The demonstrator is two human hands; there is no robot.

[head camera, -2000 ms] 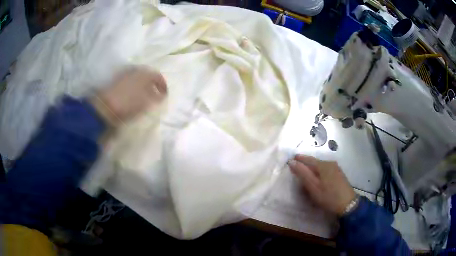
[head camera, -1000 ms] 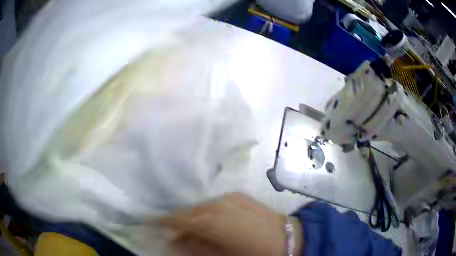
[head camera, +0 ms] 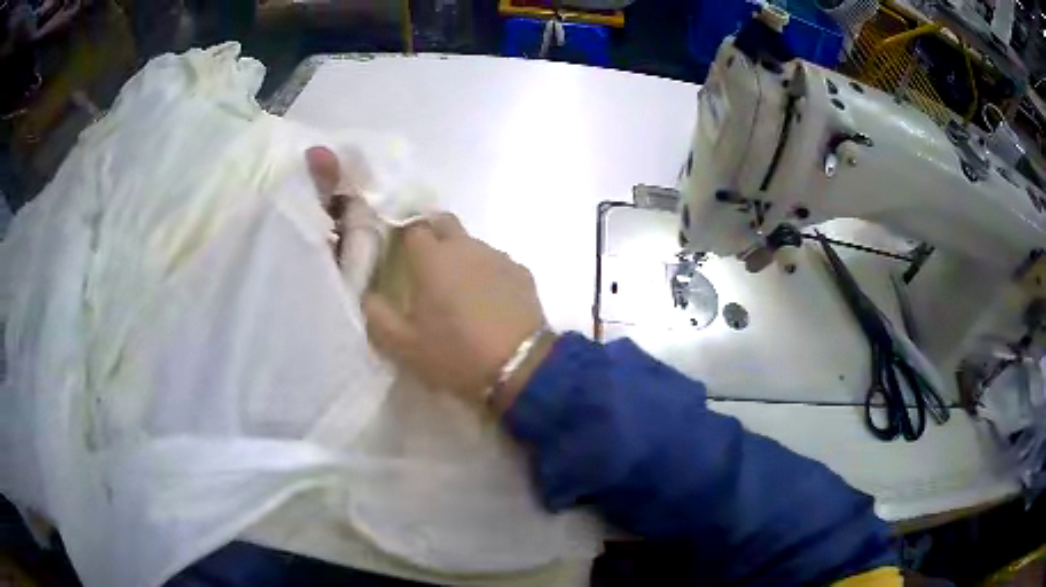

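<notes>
A large heap of thin white to cream cloth, the garment piece, lies over the left of the table and hangs over its front edge. My right hand holds a gathered fold of the cloth between thumb and fingers, left of the machine. My left hand is mostly hidden by the cloth; only a finger or two show at the fold, so its grip cannot be told. The sewing machine stands at the right. No cloth lies on its needle plate.
Black-handled shears lie under the machine arm, with a slimmer silvery tool beside them. Crumpled scraps lie at the right edge. Blue bins and yellow frames stand behind the white table.
The cloth has moved left, off the machine bed, and is bunched at the left. My right hand has moved left from beside the needle plate and now grips a fold. The view has shifted.
</notes>
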